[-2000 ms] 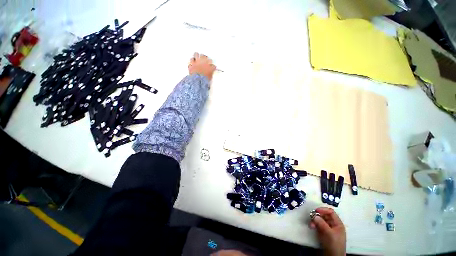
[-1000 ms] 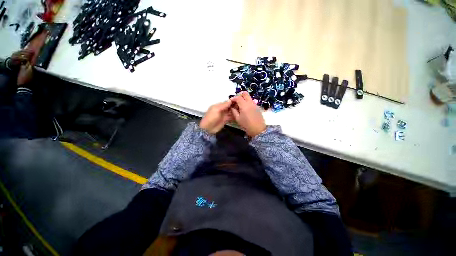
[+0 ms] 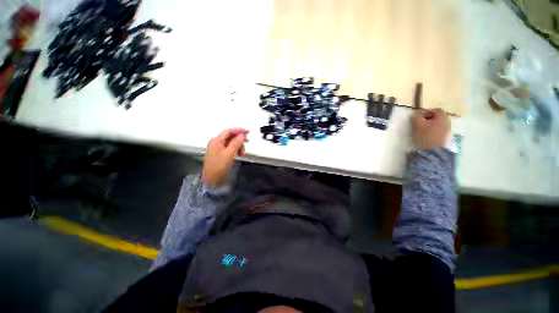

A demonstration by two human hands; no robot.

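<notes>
My left hand [image 3: 225, 156] is raised at the table's front edge, left of the heap, thumb and fingertips close together; blur hides whether anything small is between them. My right hand [image 3: 431, 127] is at the lower end of a single black strap [image 3: 418, 96]. The fingers cover that end, and a firm grip cannot be made out. Left of it, three black straps [image 3: 380, 111] lie in a short row with pale dots at their near ends. The tangled heap of assembled black fobs [image 3: 303, 111] with silver-blue glints lies between my hands.
A large spread of loose black straps [image 3: 92, 46] lies far left. The pale beige board [image 3: 368, 46] is behind the heap. Small bluish fittings [image 3: 456, 142] show partly beside my right hand. Clear plastic bags [image 3: 527, 85] are at the right.
My hands were together in front of the heap and have parted. My right hand has moved right to the single strap; my left has drawn back left. The view has shifted slightly.
</notes>
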